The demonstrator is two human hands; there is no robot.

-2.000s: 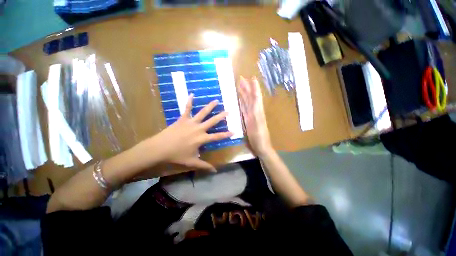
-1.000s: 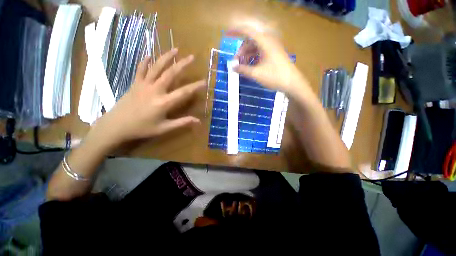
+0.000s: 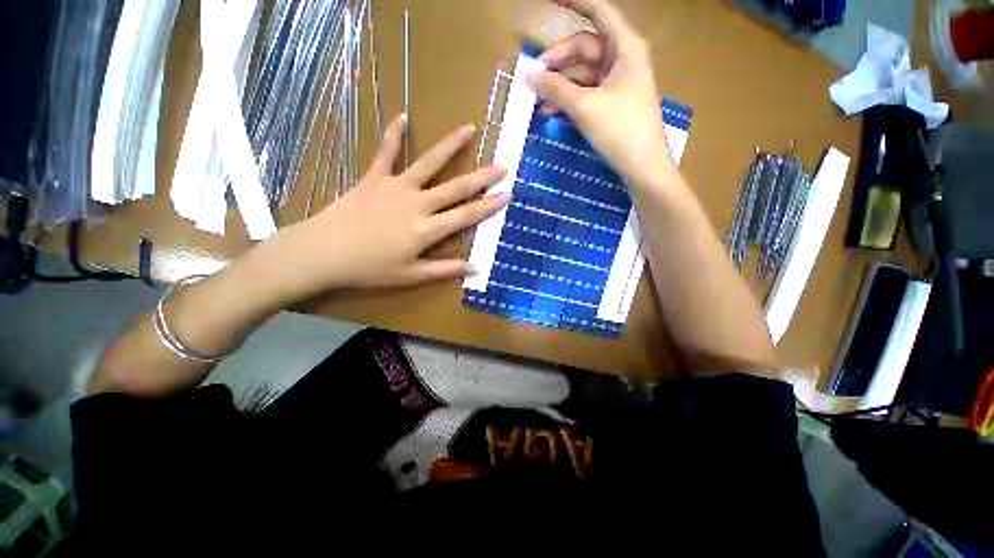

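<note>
A blue cell panel [image 3: 567, 218] with thin silver lines lies on the brown tabletop in front of me. A white strip [image 3: 507, 185] lies along its left edge and another white strip [image 3: 623, 262] near its right edge. My right hand [image 3: 616, 104] is at the panel's top left, thumb and fingers pinched at the upper end of the left strip; the fingers partly hide that corner. My left hand [image 3: 409, 213] is palm down with fingers spread, its fingertips at the left strip's outer edge, holding nothing.
Left are long silver ribbons [image 3: 300, 98], crossed white strips [image 3: 223, 131] and a white strip pile [image 3: 133, 104]. Right are short ribbons [image 3: 770, 207], a white strip [image 3: 809, 240], a phone-like black slab [image 3: 870, 327], a black tray with yellowish sponge [image 3: 881, 215] and crumpled white tissue [image 3: 888, 82].
The left strip has shifted from on the cells to the panel's left edge. My left hand has moved right to the strip. The view has shifted and the panel appears more tilted.
</note>
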